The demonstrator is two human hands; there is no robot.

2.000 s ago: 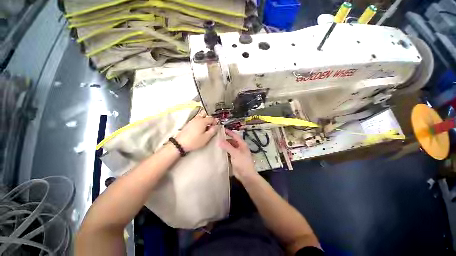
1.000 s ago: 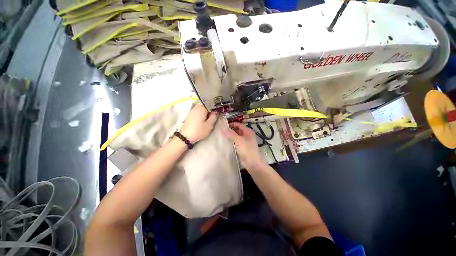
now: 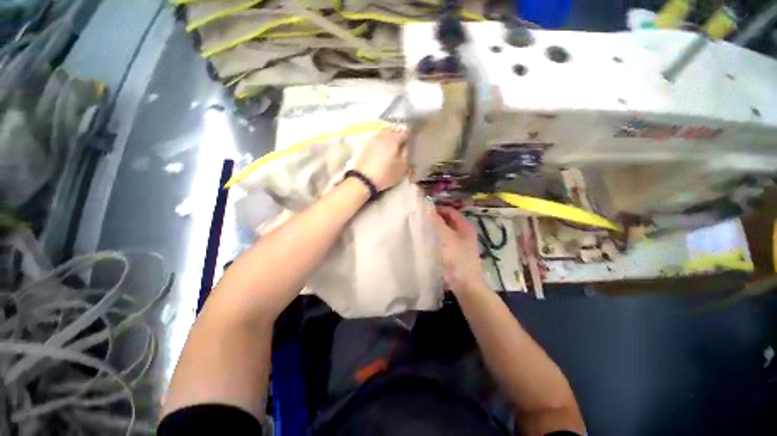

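A beige canvas panel [image 3: 388, 255] lies over the machine bed's front and hangs down toward my lap. Its far left edge carries yellow binding tape [image 3: 298, 152]. My left hand [image 3: 385, 160] holds the cloth left of the needle area [image 3: 439, 186], its fingertips partly hidden by the machine head. My right hand [image 3: 458, 243] holds the panel's right edge just in front of the needle, fingers bent. A loose yellow strip [image 3: 554, 209] runs from the right to the needle area. The presser foot is blurred.
The white sewing machine head [image 3: 596, 94] spans the right. Dark scissors [image 3: 492, 238] lie on the bed right of my right hand. Folded beige bags with yellow edges [image 3: 281, 38] are stacked behind. Tangled straps [image 3: 77, 341] lie lower left. A blue bin [image 3: 545, 10] shows at the top.
The view has shifted, so the machine sits further right. My left hand has moved back along the cloth, beside the machine head. More yellow-edged cloth lies left of the needle.
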